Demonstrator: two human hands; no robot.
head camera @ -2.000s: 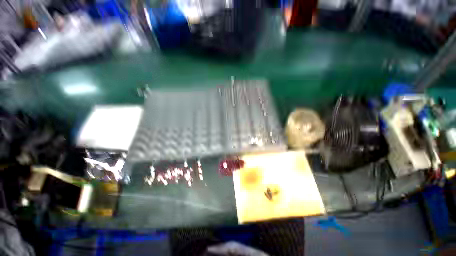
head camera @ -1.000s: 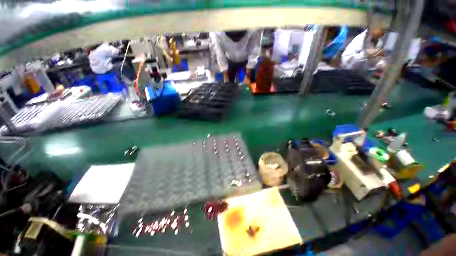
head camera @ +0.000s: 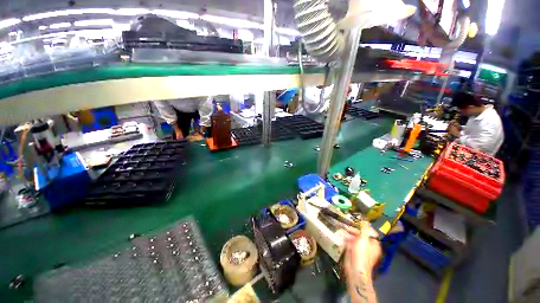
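Observation:
My right hand [head camera: 362, 254] reaches in from the bottom edge, right of centre, to the near end of a beige box-like stand [head camera: 322, 228]. Its fingers look closed on the near end of a dark pen-like tool [head camera: 337, 216], which looks like the soldering iron and lies along the top of the stand. The tool's far end is not clear. My left hand is not in view.
A black fan [head camera: 275, 251] stands left of the stand, among cardboard cups [head camera: 239, 259]. A clear blister tray [head camera: 136, 266] is at lower left, a corner of the wooden board [head camera: 244, 294] at the bottom. A metal post [head camera: 338, 106] rises behind. Red crates [head camera: 468, 177] and a person [head camera: 482, 127] are at right.
The view has swung up and to the right. My right hand has come into view at the beige stand. The wooden board has mostly left the picture, and the small-part heaps are out of view.

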